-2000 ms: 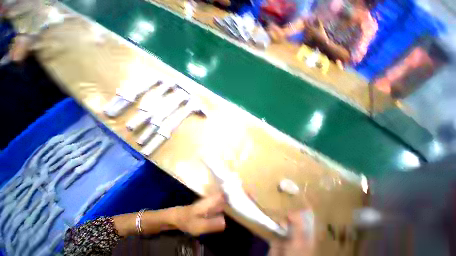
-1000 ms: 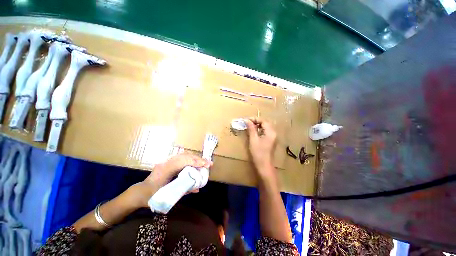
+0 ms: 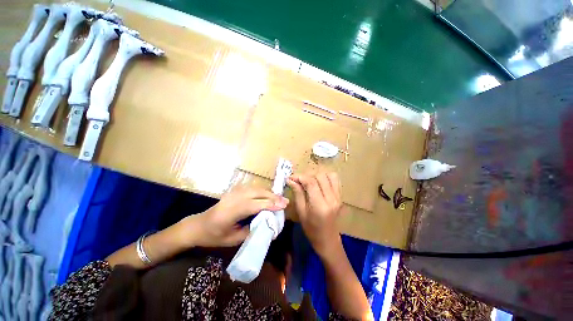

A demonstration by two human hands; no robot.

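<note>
My left hand (image 3: 242, 213) is closed around a pale grey-white handle-like moulding (image 3: 254, 247). Its wide, white-covered end points down toward me and its narrow head (image 3: 283, 169) points up. My right hand (image 3: 320, 204) is at the narrow head, thumb and finger bent close to it; whether they pinch something small cannot be seen. A white oval glue dish (image 3: 325, 149) rests on the cardboard mat, with a thin pale stick (image 3: 346, 148) beside it. Dark curved strips (image 3: 399, 199) lie at the right of the bench.
Several pale mouldings (image 3: 107, 88) lie in a row at the upper left. A blue tote (image 3: 81, 216) of mouldings is at lower left. A white dropper bottle (image 3: 430, 168) lies by the scuffed cabinet (image 3: 496, 182). A bin of brown strips (image 3: 433, 298) is at lower right; a green conveyor (image 3: 301, 31) runs behind.
My right hand has left the dish and come down to the moulding's narrow head. My left hand has turned the moulding more upright. The view has shifted slightly.
</note>
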